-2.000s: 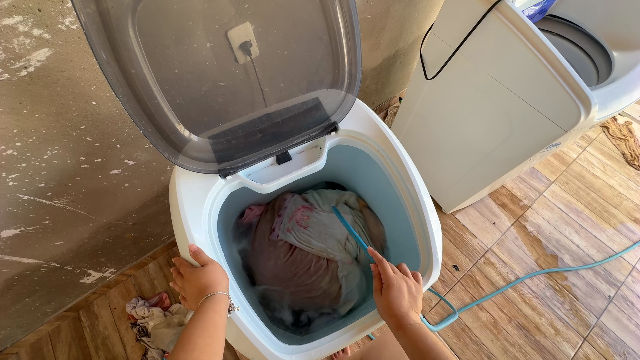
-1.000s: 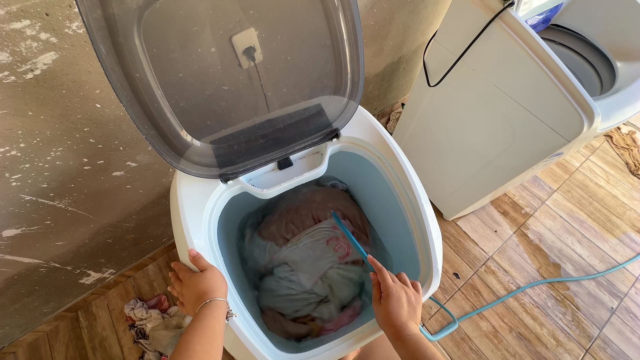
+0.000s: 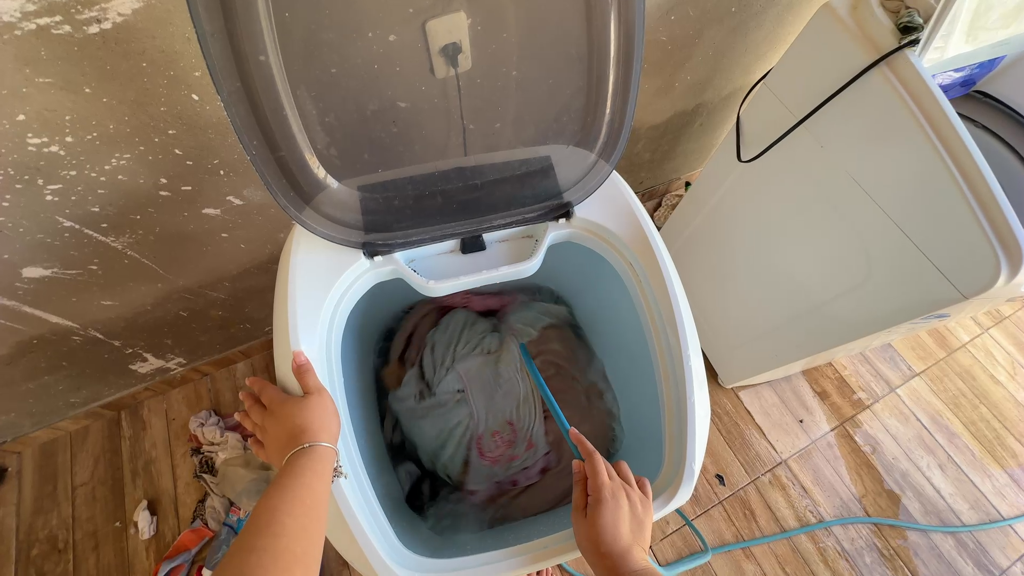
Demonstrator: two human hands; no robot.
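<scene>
My left hand (image 3: pixel 290 416), with a bracelet at the wrist, rests on the outer left side of a white top-loading washing machine (image 3: pixel 686 384). My right hand (image 3: pixel 610 504) is closed around a thin blue hose (image 3: pixel 548 396) over the front right rim, and the hose's end points into the tub. Wet clothes (image 3: pixel 472 400), whitish, brown and pink, lie in murky water inside the blue-grey tub (image 3: pixel 632 336). Behind the tub the smoky transparent lid (image 3: pixel 448 104) stands raised.
Another white appliance (image 3: pixel 840 208) with a black cord (image 3: pixel 808 116) stands at the right. Loose clothes (image 3: pixel 228 472) lie on the wood-look floor at the left. The hose runs across the floor at the lower right. A plug sits in a wall socket (image 3: pixel 448 44) behind the lid.
The clothes in the tub have turned and shifted; the whitish cloth with the pink print now lies near the middle. Both hands have stayed in about the same places.
</scene>
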